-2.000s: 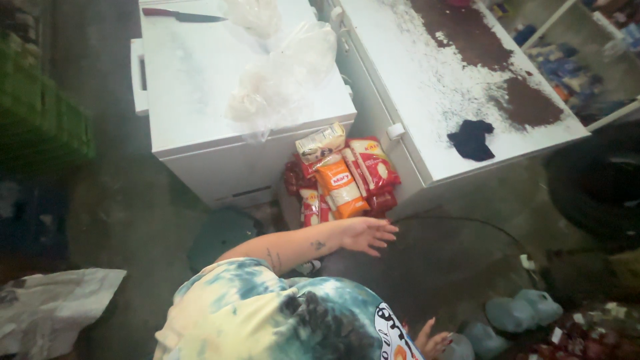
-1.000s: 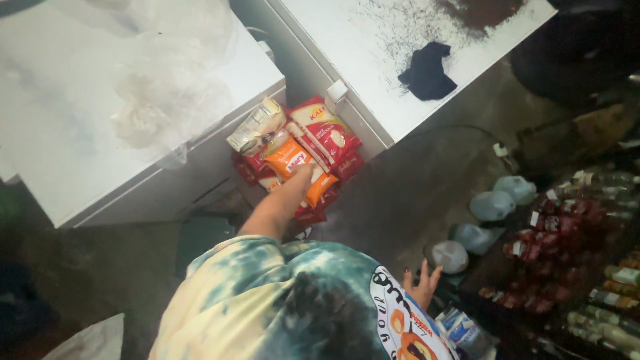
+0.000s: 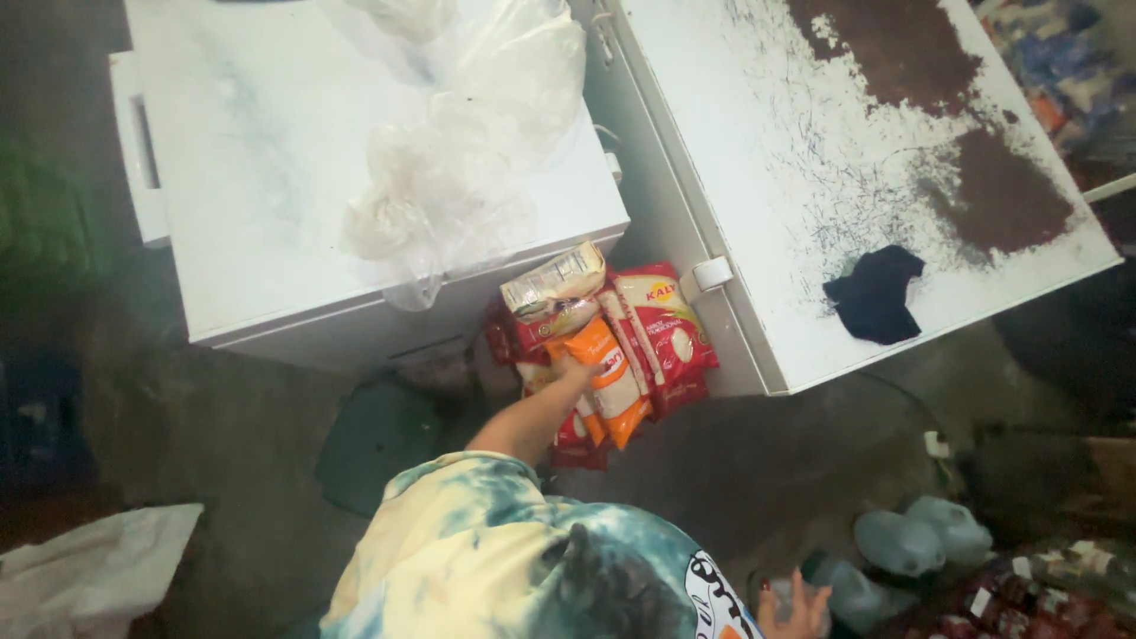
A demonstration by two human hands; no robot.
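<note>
My left hand [image 3: 577,366] grips the upper part of an orange and white plastic bag [image 3: 612,382], with its fingers bent over the edge. Around this bag lie several red and white rice bags [image 3: 670,328], stacked between two white chest freezers. A cream-coloured packet [image 3: 555,280] rests on top of the pile at its upper left. My right hand [image 3: 794,612] is low at the right, fingers spread, near pale plastic jugs; nothing is seen in it, though its lower part is cut off by the frame.
Clear plastic bags [image 3: 444,177] lie on the left freezer [image 3: 266,204]. The right freezer [image 3: 772,177] has a worn, rusty lid bearing a dark cloth [image 3: 879,295]. Plastic jugs [image 3: 901,541] and red-packed goods [image 3: 1021,603] stand at lower right; a white sack [image 3: 98,568] lies lower left.
My left hand, open in the air below the pile two seconds ago, has moved onto the orange bag and taken hold of it. My right hand stays low at the right.
</note>
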